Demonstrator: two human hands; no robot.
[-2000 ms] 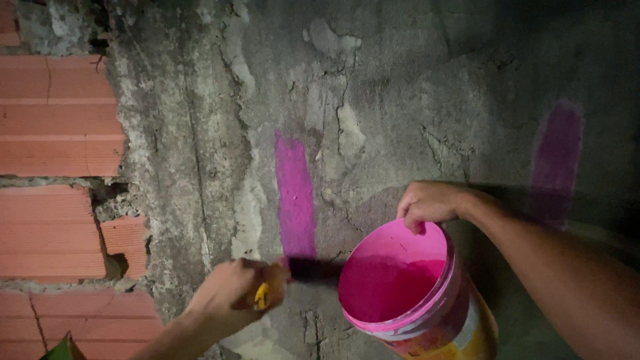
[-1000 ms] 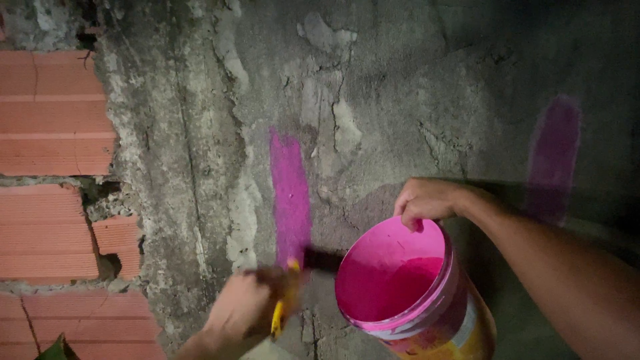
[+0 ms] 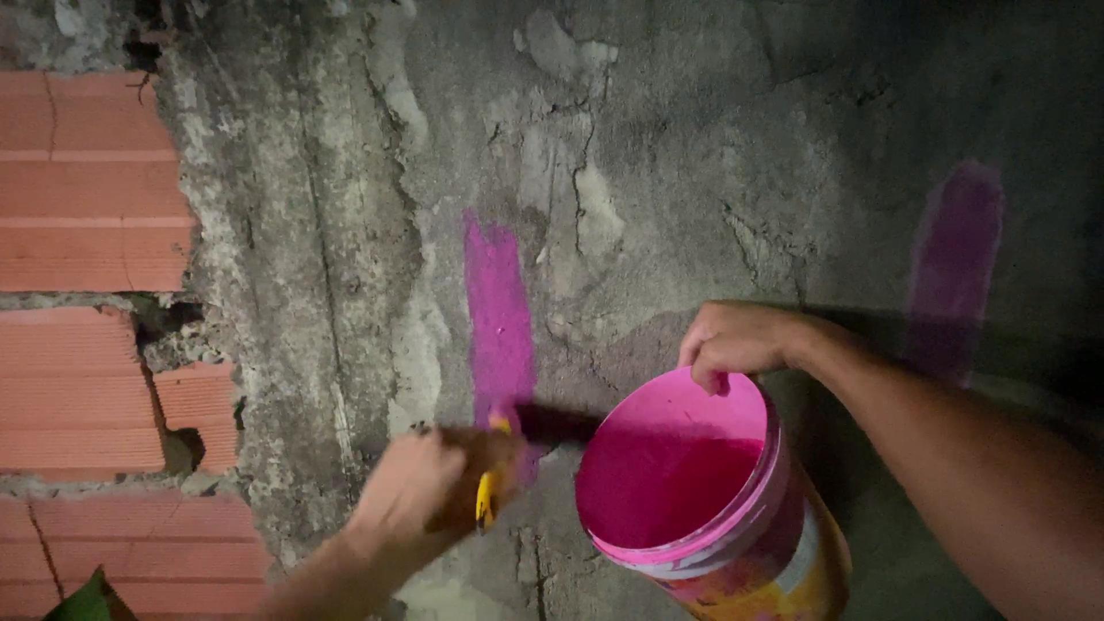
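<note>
My left hand [image 3: 440,479], low and left of centre, is closed around a paintbrush with a yellow handle [image 3: 487,496]; its bristles are mostly hidden and blurred at the lower part of a magenta paint stripe [image 3: 500,319] on the wall. My right hand [image 3: 737,341] grips the far rim of a plastic bucket [image 3: 776,526], fingers over the edge. The bucket tilts toward me and holds magenta paint [image 3: 681,492]; paint coats its inner wall and rim. A second, darker magenta stripe [image 3: 957,267] is on the wall at the right, above my right forearm.
The rough, cracked grey plaster wall [image 3: 673,198] fills most of the view. Exposed orange hollow bricks [image 3: 78,388] with broken mortar line the left side. A green leaf [image 3: 90,599] pokes in at the bottom left. Shadow covers the wall at the right.
My left hand with the brush has moved a little at the stripe's lower end, and the yellow handle has changed its tilt. My right hand stays on the bucket rim.
</note>
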